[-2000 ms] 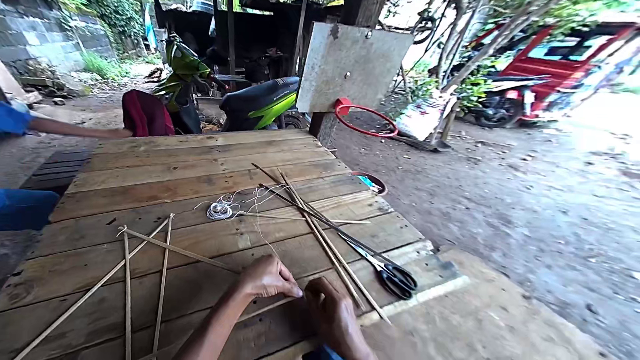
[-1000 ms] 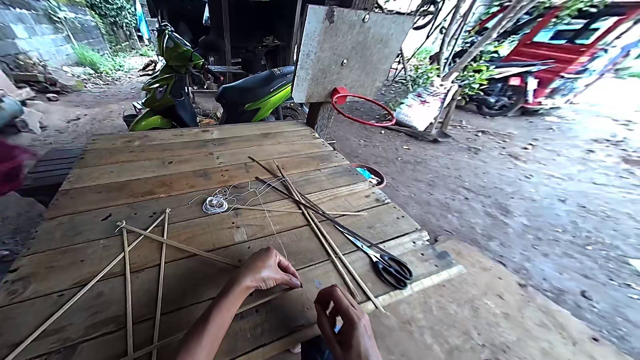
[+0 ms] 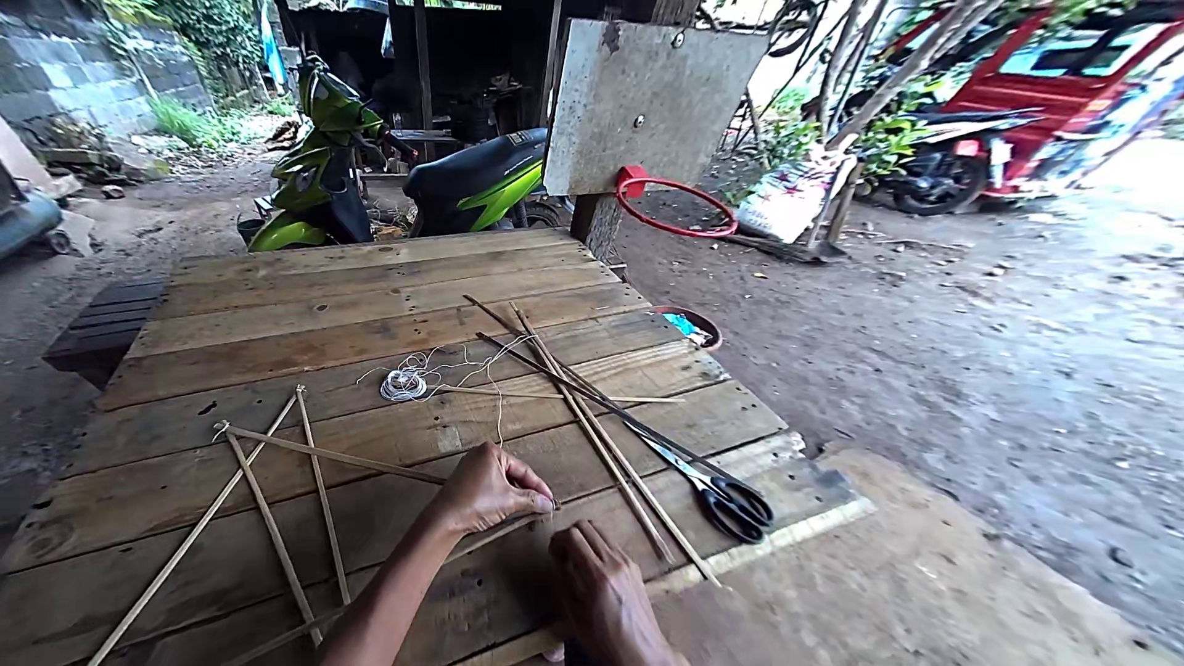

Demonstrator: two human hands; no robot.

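Observation:
My left hand [image 3: 495,490] pinches the end of a thin wooden stick, where sticks meet near the table's front edge. White string [image 3: 500,407] runs from that hand back to a loose coil of string [image 3: 404,383]. Close by on the right is my right hand [image 3: 601,578], fingers curled; whether it holds the string cannot be seen. Sticks tied at their tips [image 3: 274,523] lie at the left in a zigzag. Several loose sticks [image 3: 592,435], pale and dark, lie crossed right of centre. Scissors with black handles [image 3: 731,507] rest beside them, their blades partly under a dark stick.
The plank table [image 3: 370,324] fills the middle. A red hoop [image 3: 680,208] on a metal backboard [image 3: 647,102] stands past its back right corner. A green motorbike [image 3: 481,190] is behind, a dark bench [image 3: 111,324] at left, and a round container [image 3: 689,328] beside the right edge.
My right hand has moved from beside my left hand to lower and slightly apart, its fingers now curled. The person with a dark red cloth at the left has gone out of view.

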